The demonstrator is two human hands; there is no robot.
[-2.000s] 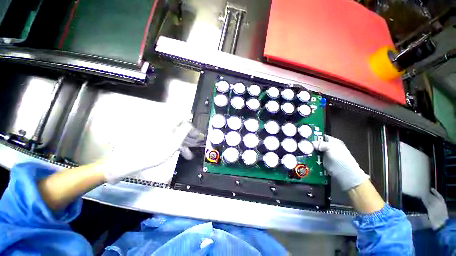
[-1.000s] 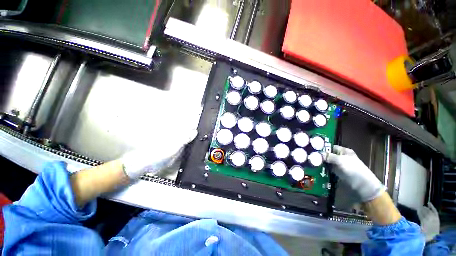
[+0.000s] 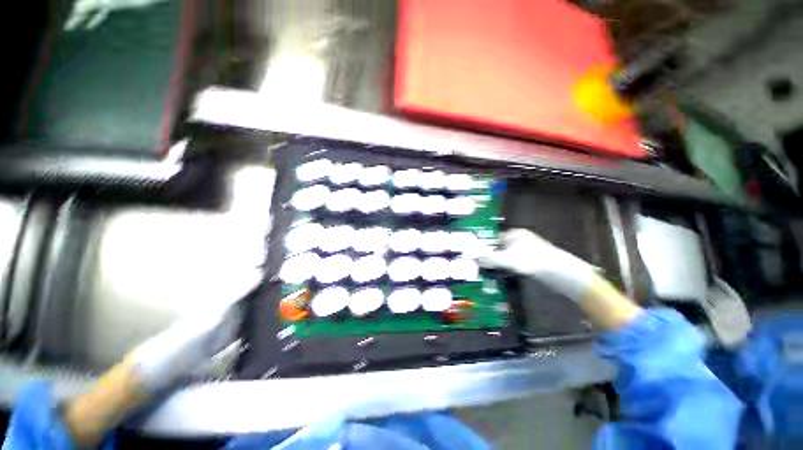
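Observation:
The green circuit board (image 3: 396,323), covered with round white capacitor tops, lies in the black solder pallet (image 3: 387,352) on the conveyor. Two orange rings sit at its near corners. My left hand (image 3: 189,343), in a white glove, is at the pallet's left edge; its fingers are blurred, so its grip is unclear. My right hand (image 3: 546,262), in a white glove, reaches over the pallet's right side with its fingertips at the board's right edge. Whether the fingers grip the board cannot be told.
Silver conveyor rails (image 3: 317,400) run along the near and far sides. A red sheet (image 3: 502,75) lies behind the line beside a yellow-orange ring (image 3: 602,95). A green mat (image 3: 110,88) is at upper left. Other persons' gloved hands show at upper left and far right.
The view has shifted and blurred, and the board and pallet appear further left and less tilted. Both hands remain at the same sides. Another gloved hand has appeared at upper left.

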